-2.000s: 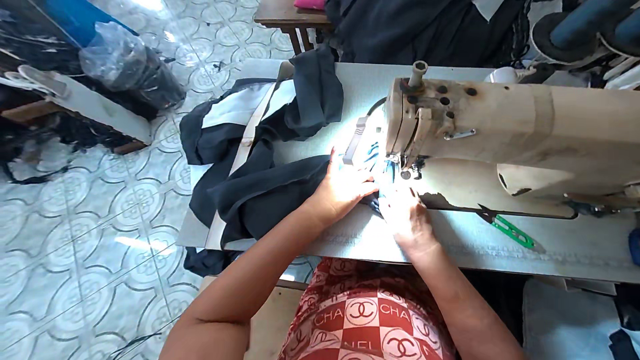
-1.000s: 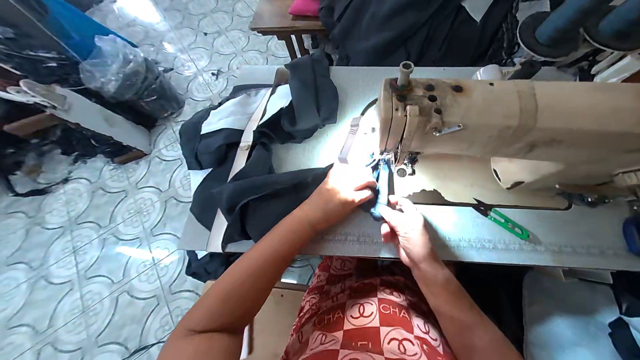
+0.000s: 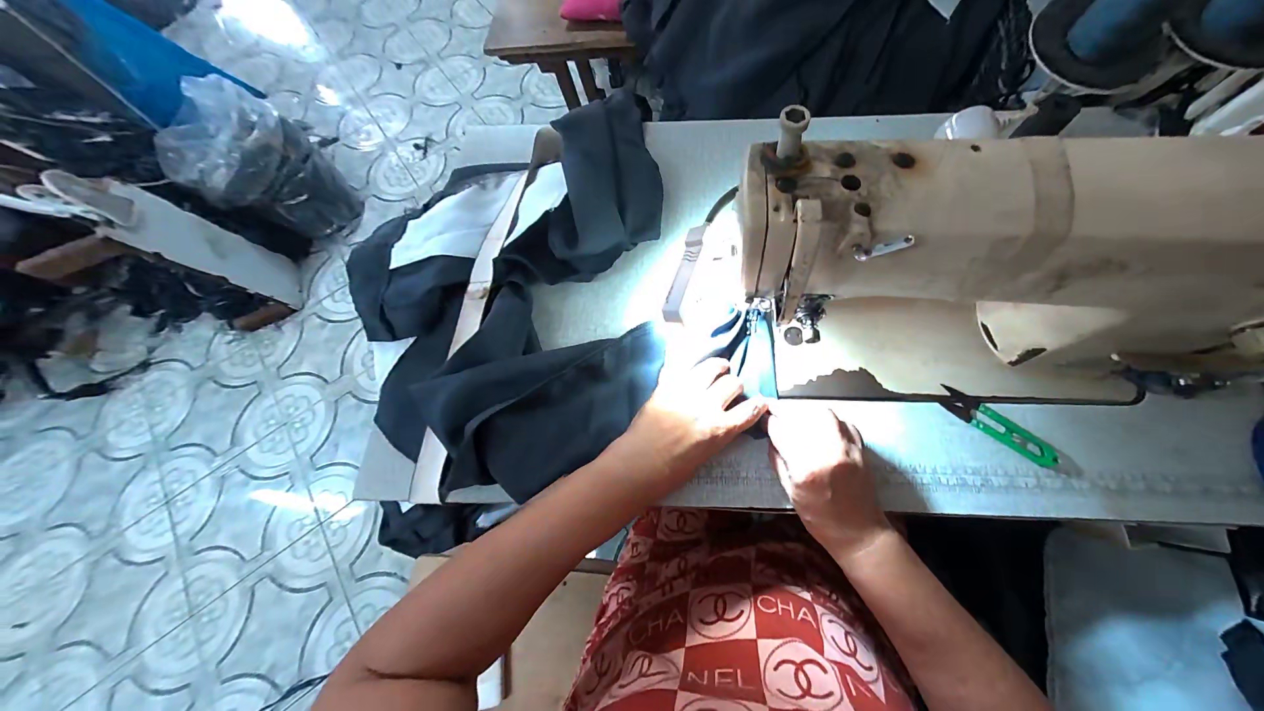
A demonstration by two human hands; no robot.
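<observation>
A beige sewing machine [image 3: 918, 217] stands on the pale table, its lamp lighting the needle area. Dark fabric [image 3: 553, 405] with white lining lies to the left and runs under my left hand [image 3: 691, 410] up to the presser foot [image 3: 758, 306]. That hand rests on the cloth just in front of the foot, fingers bent. Close beside it, my right hand [image 3: 820, 459] pinches the near edge of the dark cloth between thumb and fingers. The fingertips of both hands nearly meet. Glare hides part of the cloth by the needle.
Green-handled thread snips [image 3: 1012, 434] lie on the table right of my right hand. A pale strip [image 3: 484, 267] crosses the fabric pile. Behind the table are a wooden stool [image 3: 558, 38] and dark cloth [image 3: 800, 59]. A plastic bag [image 3: 237, 148] is at the upper left.
Two seconds ago my right hand lay closer to the needle with its fingers extended; it has drawn back toward the table's front edge and curled. My left hand has stayed on the cloth.
</observation>
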